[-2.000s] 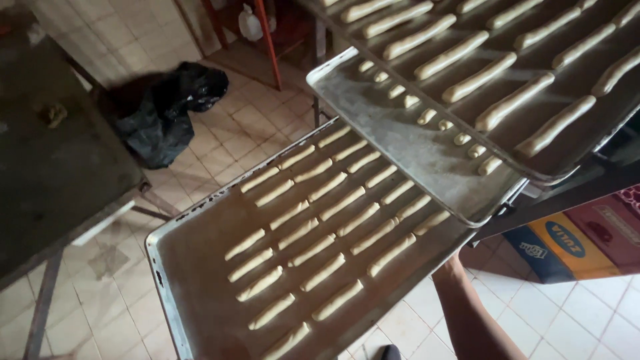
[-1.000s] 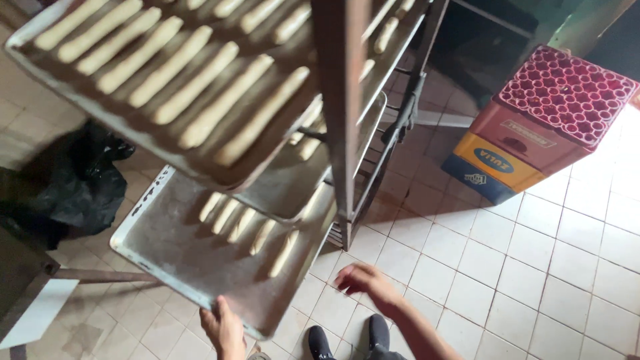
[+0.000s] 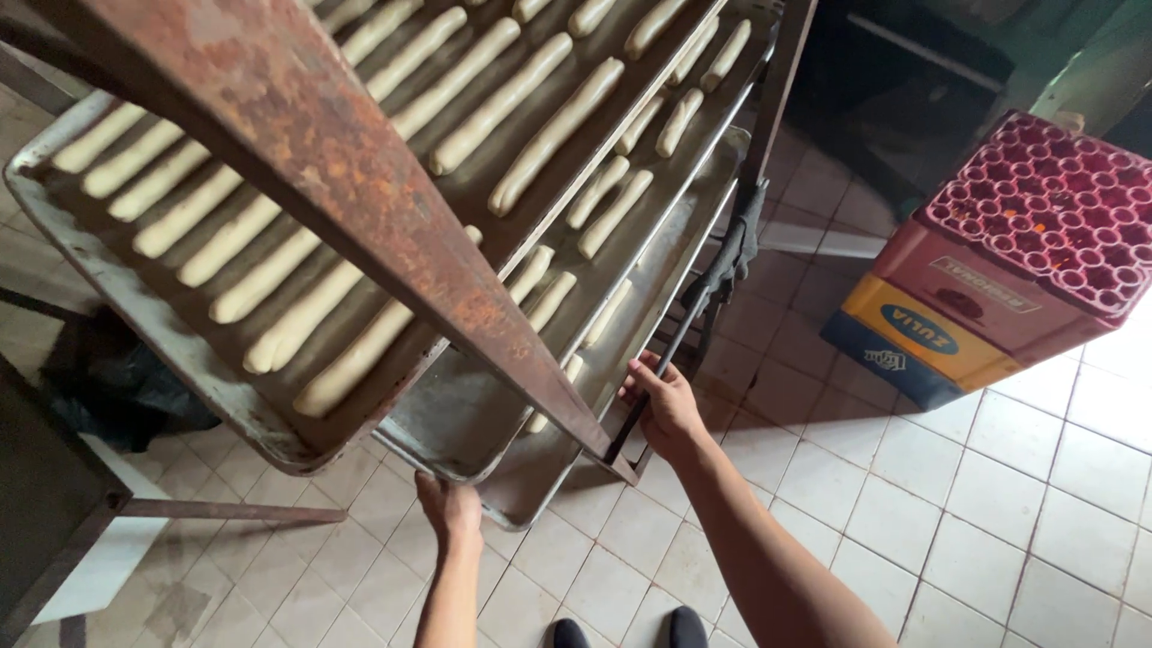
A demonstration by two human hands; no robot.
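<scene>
A rusty metal rack [image 3: 396, 243] holds stacked baking trays with rows of raw dough sticks. On the top tray [image 3: 99, 270] lie long dough sticks [image 3: 270, 274]. Beneath it are a middle tray [image 3: 459, 441] and a lower tray [image 3: 531, 495], with shorter sticks on them. My left hand [image 3: 450, 508] is at the near edge of these lower trays; its fingers are hidden under the metal. My right hand [image 3: 661, 396] has its fingers closed around a thin dark bar [image 3: 670, 351] on the rack's side, near the foot of the rusty upright.
Stacked plastic crates [image 3: 963, 279], red, yellow and blue, stand on the tiled floor at right. A dark cloth [image 3: 740, 243] hangs on the rack's side. At left are a black plastic bag [image 3: 126, 387] and a dark table [image 3: 54, 504] with a metal leg. My shoes show at the bottom.
The lower tray, which stuck out beyond the others, has moved further into the rack. My right hand, apart from everything a second ago, has taken hold of the side bar.
</scene>
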